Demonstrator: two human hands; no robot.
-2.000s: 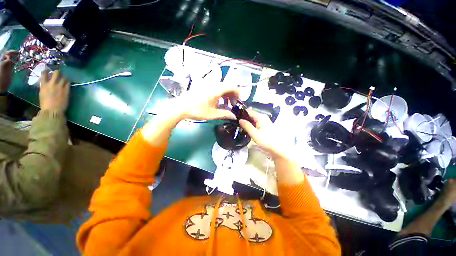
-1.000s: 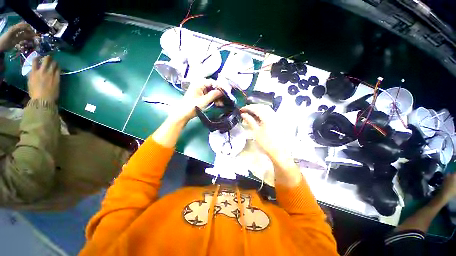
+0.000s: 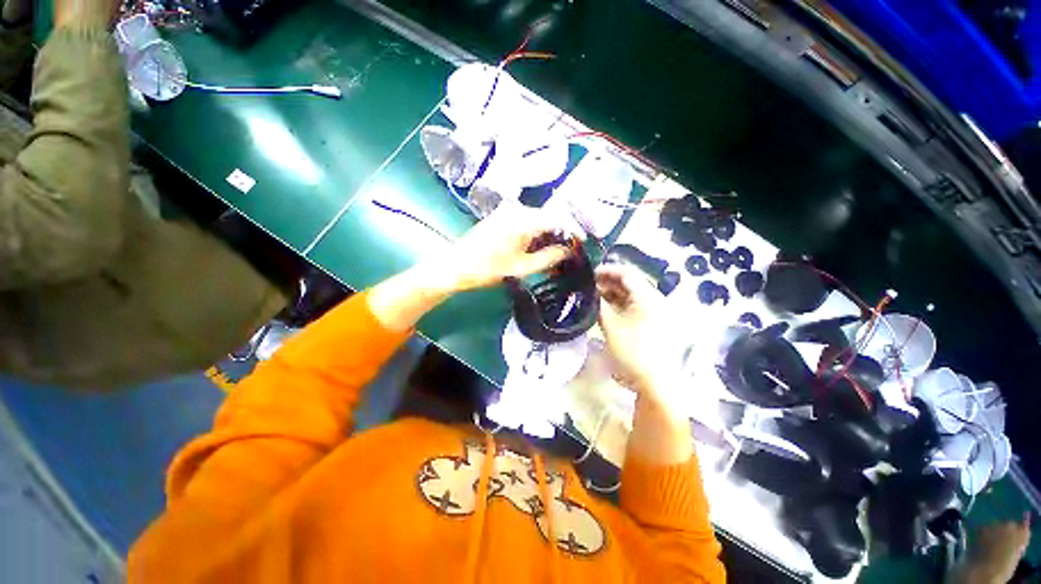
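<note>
A black housing (image 3: 556,306) is tilted above the bench with its open side towards me. My left hand (image 3: 523,253) grips its upper left rim. My right hand (image 3: 620,299) is at its right side, with the fingers curled close to the rim; whether they grip it is unclear. Part of the rim is hidden by my left fingers. A white housing (image 3: 541,356) stands just below the black housing, near the bench's front edge.
White housings (image 3: 537,160) stand behind my hands. Small black rings (image 3: 713,262) lie right of them, and black housings (image 3: 771,365) pile further right beside white cups (image 3: 965,428). A person's sleeve (image 3: 74,171) is at left; another person's hand (image 3: 995,556) is at lower right.
The view has turned, so the bench slants more steeply. The black housing has swung from edge-on to open side towards me. A small dark piece held two seconds ago is no longer distinguishable.
</note>
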